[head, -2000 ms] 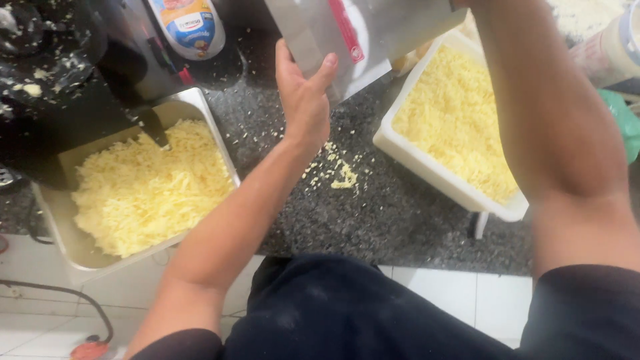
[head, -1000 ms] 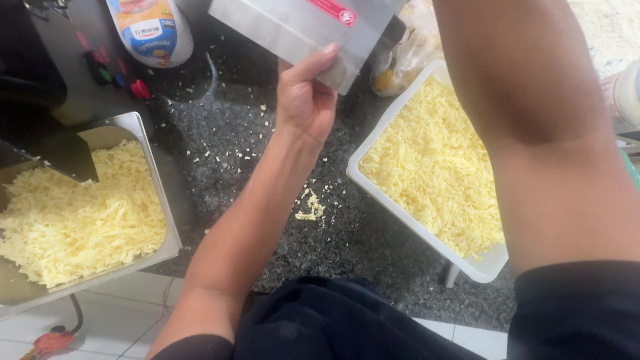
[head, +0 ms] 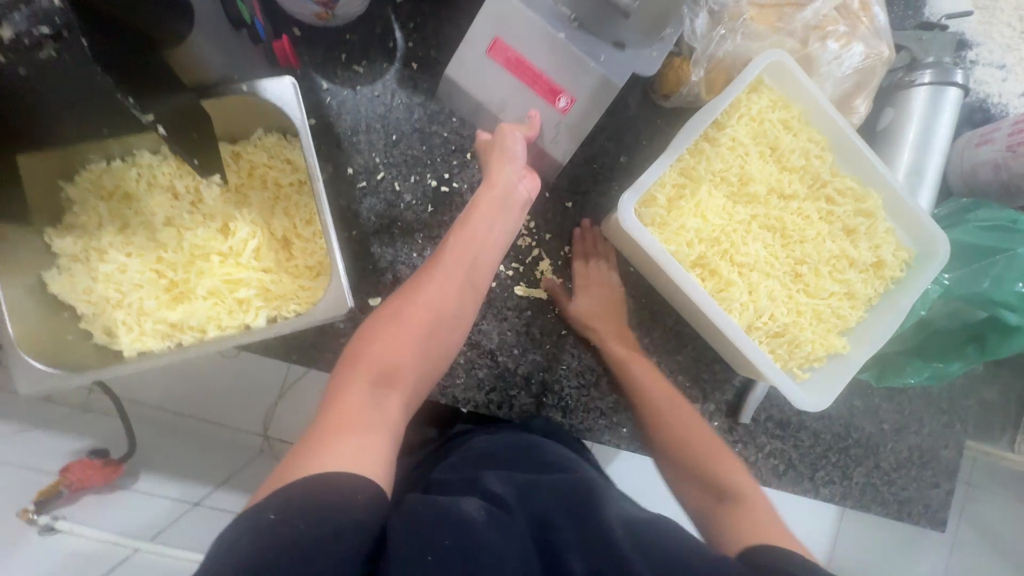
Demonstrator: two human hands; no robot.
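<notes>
My left hand [head: 510, 160] is at the lower edge of a grey metal appliance part [head: 536, 72] with a red label, fingers curled against it; whether it grips the edge is unclear. My right hand [head: 594, 292] lies spread on the dark granite counter [head: 496, 368], beside scattered cheese shreds [head: 531, 290]. To its right, a white plastic tub [head: 680, 312] is filled with grated cheese [head: 776, 224]. On the left, a steel pan [head: 320, 232] holds more grated cheese [head: 192, 248], with a black chute [head: 172, 120] reaching over it.
Behind the tub are a clear bag of food [head: 800, 40] and a metal cylinder [head: 920, 128]. A green plastic bag [head: 952, 296] lies at the right. The counter's front edge is near my body; a hose with a red fitting [head: 90, 474] shows below left.
My right hand has come down from the upper area onto the counter beside the crumbs. The metal appliance part now stands lower behind my left hand, which stays near its edge.
</notes>
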